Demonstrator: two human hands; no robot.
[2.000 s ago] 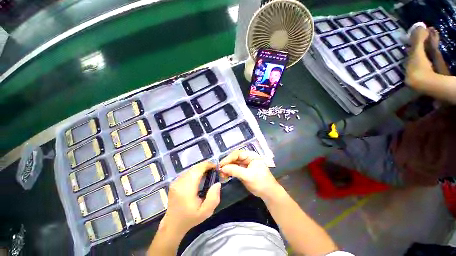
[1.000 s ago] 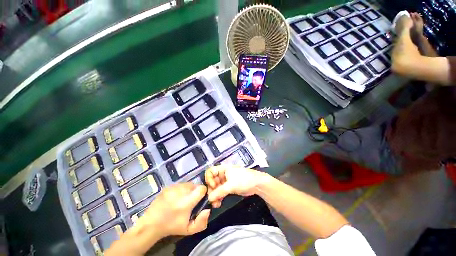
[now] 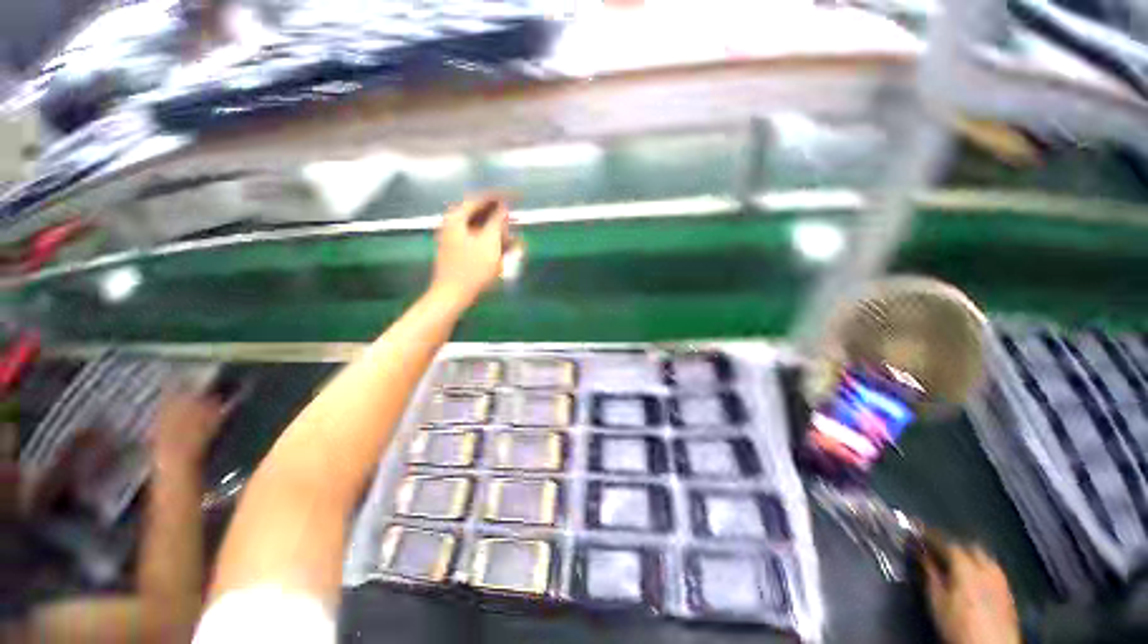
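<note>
The picture is blurred. My left hand (image 3: 472, 252) is stretched out over the green conveyor. A small dark patch and a pale spot show at its fingers; I cannot tell what it holds. My right hand (image 3: 972, 594) is low at the right, beside the blurred pile of small parts (image 3: 881, 528); a dark patch shows at its fingertips, unclear whether held. The whitish blister tray (image 3: 796, 554) lies between my arms. Housings with gold strips (image 3: 523, 499) fill its left columns, and black housings (image 3: 630, 507) stand in the right columns.
The green conveyor (image 3: 655, 271) runs behind the tray, under a loaded shelf (image 3: 567, 107). A lit smartphone (image 3: 859, 418) leans on the fan (image 3: 909, 342). Stacked trays (image 3: 1083, 466) stand at right. A neighbour's arm (image 3: 176, 503) reaches over trays at left.
The view has swung up and left. My hands have parted from over the tray: the left has reached forward over the conveyor, and the right has moved right, beside the small parts.
</note>
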